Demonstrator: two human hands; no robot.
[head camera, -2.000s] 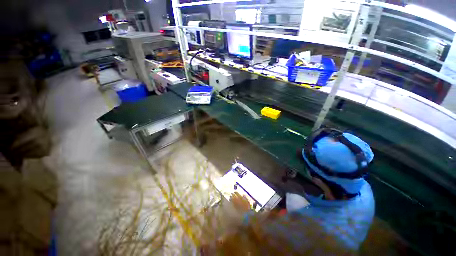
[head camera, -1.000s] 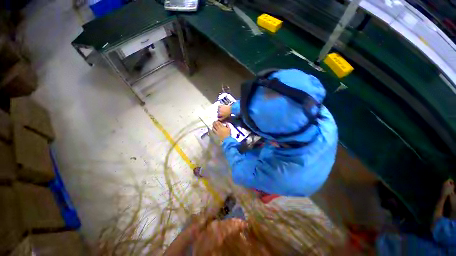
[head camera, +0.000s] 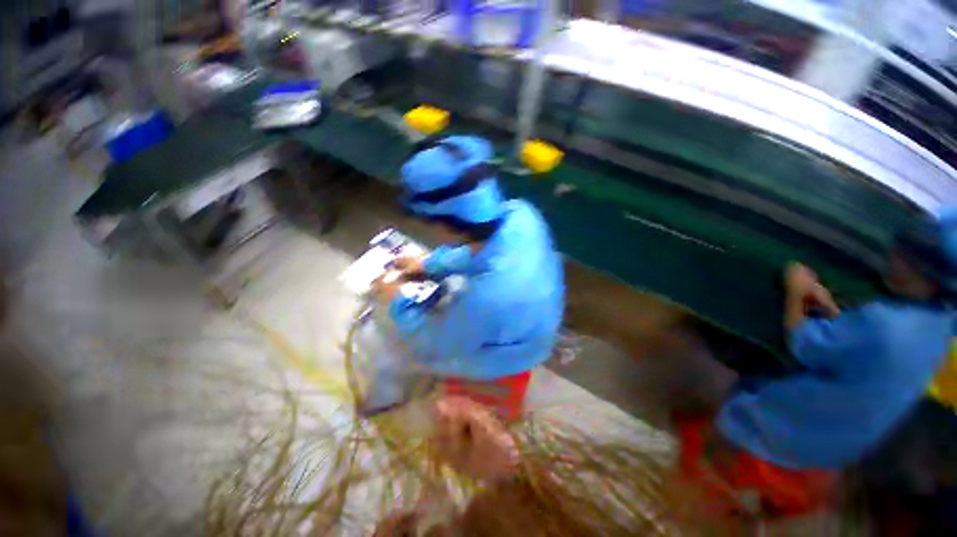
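Observation:
A blurred hand-like shape shows low in the middle behind brown strands; whether it is my left or right hand, and whether it holds anything, cannot be told. In front, a seated person in a blue smock and blue cap bends over a small white fixture, with both hands on or close to it. Two yellow cartons stand apart on the dark green bench, one beyond the cap and one to its right.
A second person in blue sits at the bench on the right, hands at its edge. Red stools are under both people. A side table, a blue bin and a blue-topped device are at left. A yellow floor line runs below.
My view has swung right and up, so the nearer person appears further left and the second person shows more fully. The hand-like shape at the bottom appears higher and more distinct.

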